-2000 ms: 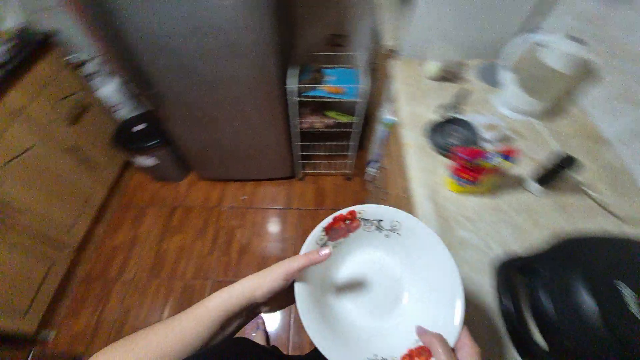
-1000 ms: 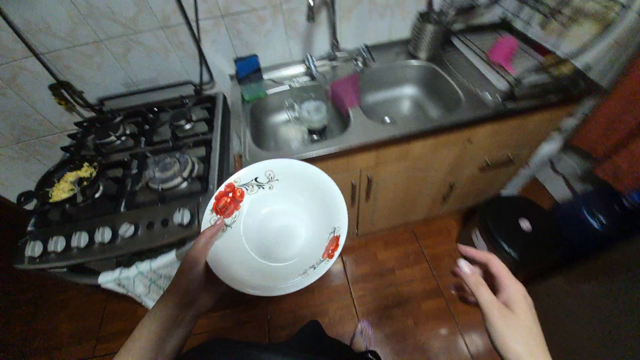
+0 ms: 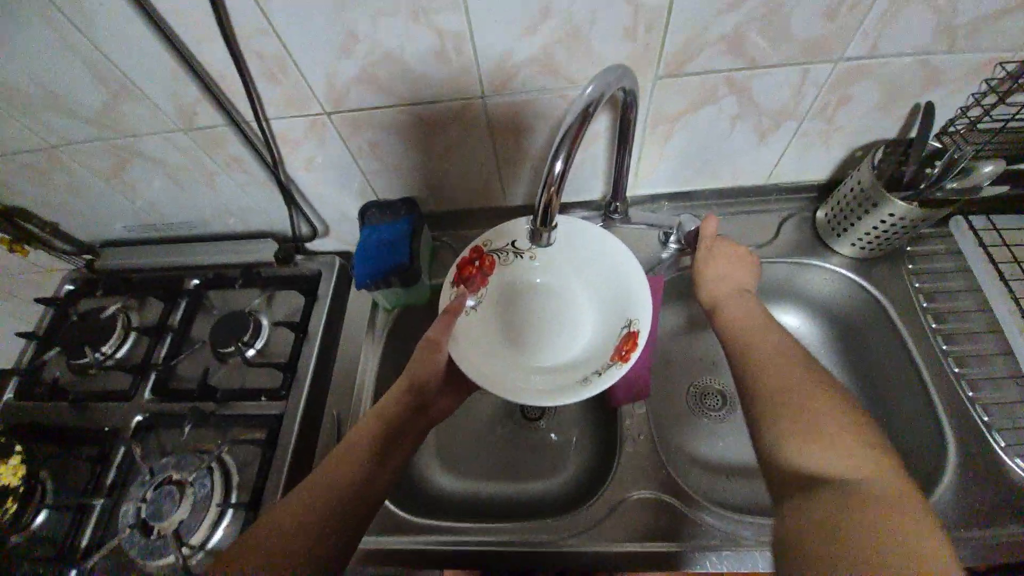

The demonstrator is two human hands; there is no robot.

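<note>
My left hand [image 3: 444, 360] grips the left rim of a white bowl [image 3: 552, 320] with red flower prints, thumb on the inner rim and fingers hidden beneath. The bowl is over the left basin [image 3: 504, 472] of a steel double sink, under the spout of a chrome faucet [image 3: 560, 144]. No stream of water can be made out. At the faucet's right handle [image 3: 680, 234] my right hand [image 3: 724, 268] has its fingers closed on the knob. A magenta cloth [image 3: 636, 384] hangs over the divider, partly behind the bowl.
A blue sponge [image 3: 388, 252] sits in a holder behind the left basin. The gas stove [image 3: 308, 352] is at the left, with yellow food at its edge. Right of the faucet stand a perforated steel cutlery holder [image 3: 872, 212] and a wire dish rack [image 3: 992, 280] beside the right basin [image 3: 848, 320].
The view has turned from the floor and counter to the sink. My right hand, apart from the bowl one second ago, is now on the faucet handle. The bowl has come under the spout.
</note>
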